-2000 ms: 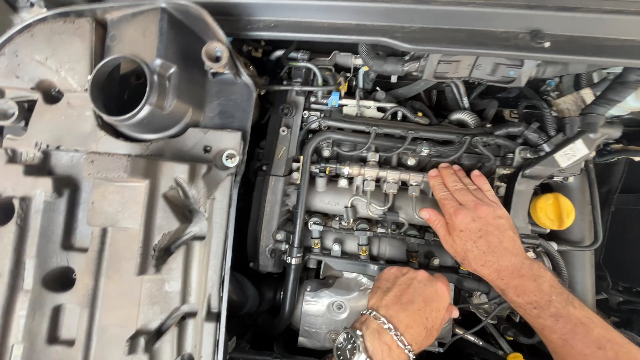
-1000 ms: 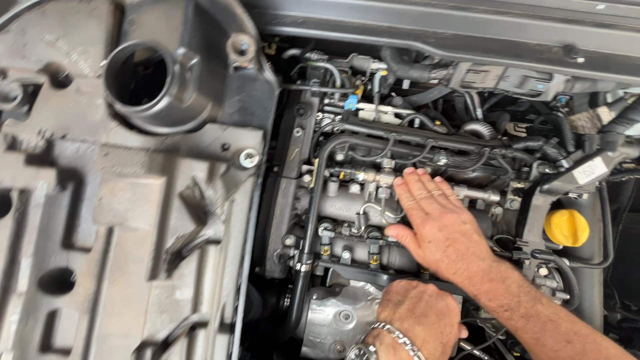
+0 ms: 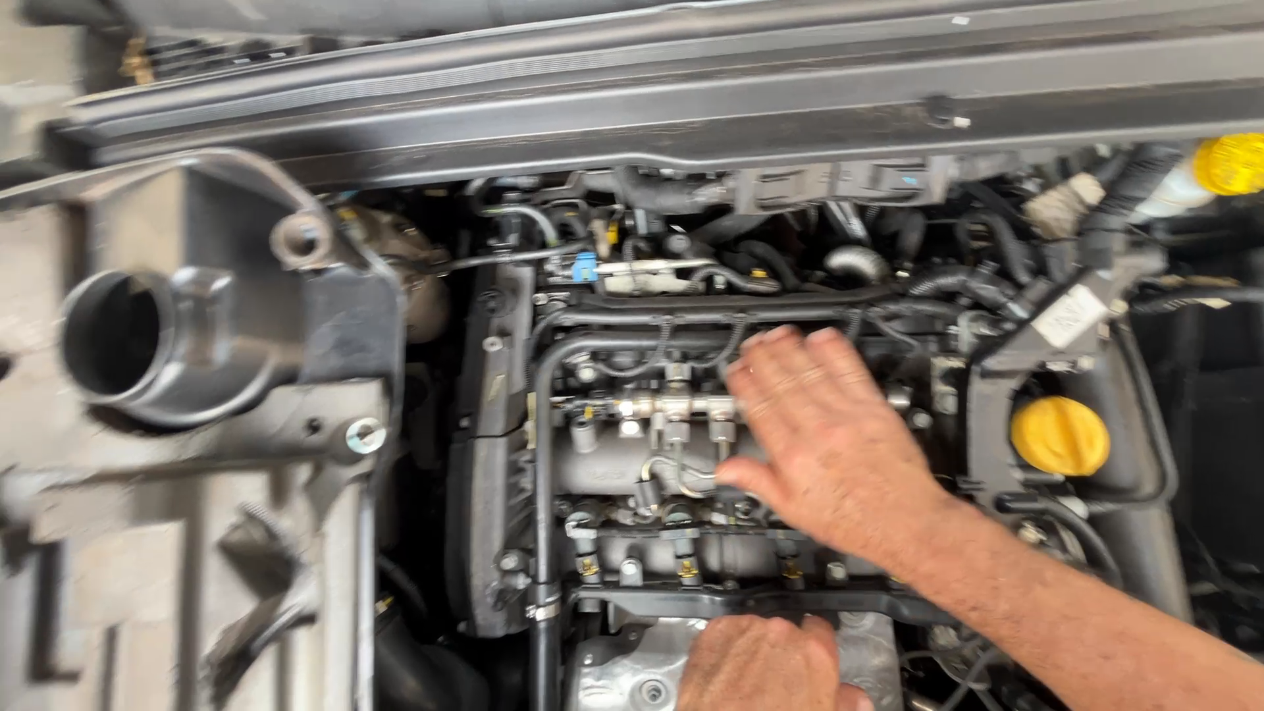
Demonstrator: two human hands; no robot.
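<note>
My right hand (image 3: 829, 444) lies flat, palm down, over the engine's metal fuel rail (image 3: 652, 406), its fingers extended and holding nothing. Below it, at the bottom edge, my left hand (image 3: 760, 667) rests with curled fingers at a silver metal heat shield (image 3: 632, 664); whether something is inside it is hidden. Injectors with yellow-marked connectors (image 3: 686, 568) stand in a row between the two hands. A black pipe (image 3: 543, 474) runs down the engine's left side, near the black timing cover (image 3: 486, 533). The yellow oil filler cap (image 3: 1061, 435) sits right of my right hand.
A large upturned plastic engine cover (image 3: 336, 415) with a round duct opening (image 3: 117, 336) takes up the left. The body's front panel edge (image 3: 632, 109) crosses the top. Hoses (image 3: 948, 286) and a black bracket (image 3: 1047, 326) lie at the right, with another yellow cap (image 3: 1231, 164) at the upper right.
The view has shifted, showing more of the top panel. My right hand has moved left along the fuel rail since the oldest frame. My left hand remains low by the heat shield.
</note>
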